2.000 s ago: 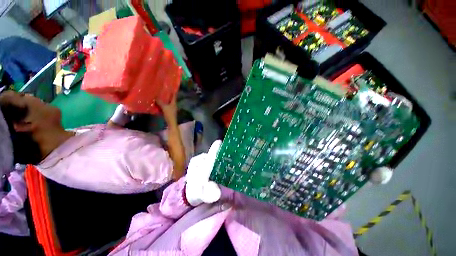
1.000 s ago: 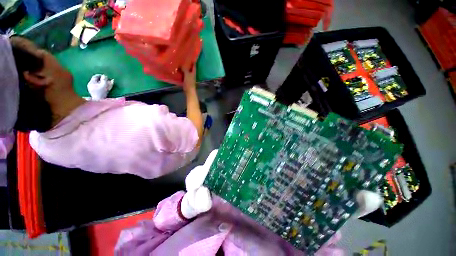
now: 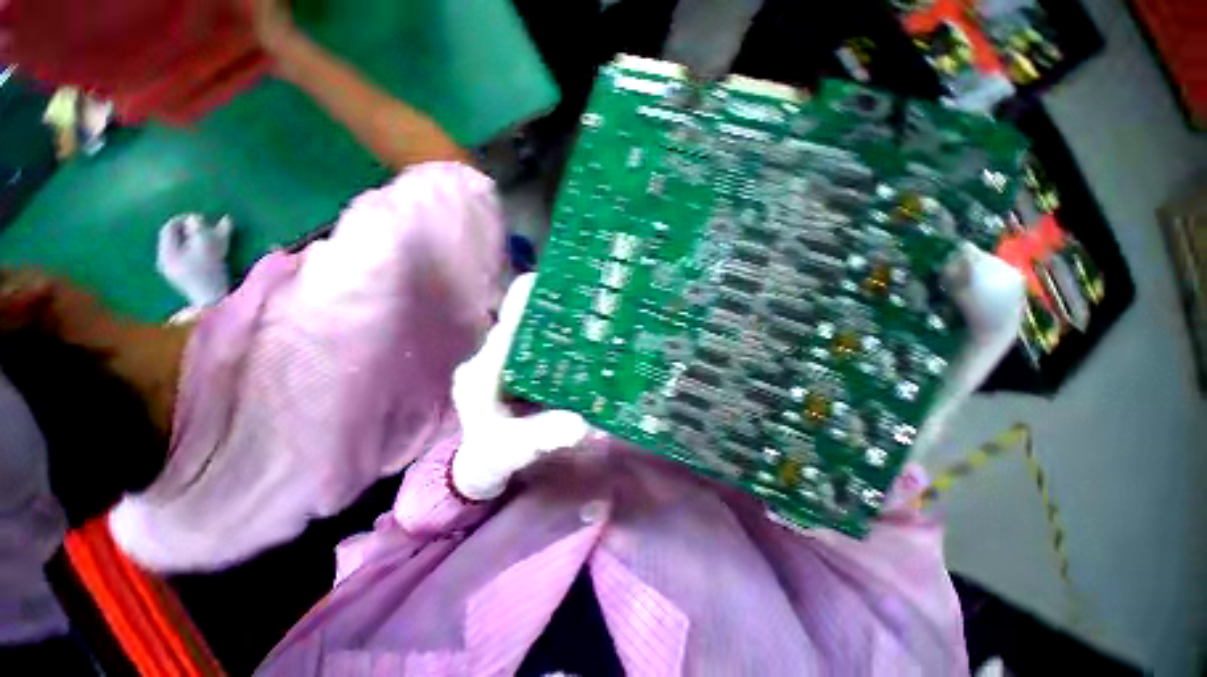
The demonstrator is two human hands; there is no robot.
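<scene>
A large green circuit board [image 3: 755, 291], dense with small parts, is held up tilted in front of my chest. My left hand [image 3: 503, 403], in a white glove, grips its lower left edge with the thumb over the face. My right hand [image 3: 986, 304], also white-gloved and a little blurred, holds its right edge. The fingers behind the board are hidden.
A co-worker in a pink smock [image 3: 344, 318] stands close at left, an arm reaching to blurred red foam [image 3: 146, 53] over the green bench [image 3: 437, 66]. Black totes [image 3: 1105, 251] with small board assemblies are at right. Red sheets [image 3: 139, 608] are lower left. Yellow-black tape [image 3: 986, 456] marks the floor.
The view has shifted. The board sits higher in the picture, still between both my hands. The co-worker now appears larger and closer, and the red foam has moved toward the upper left.
</scene>
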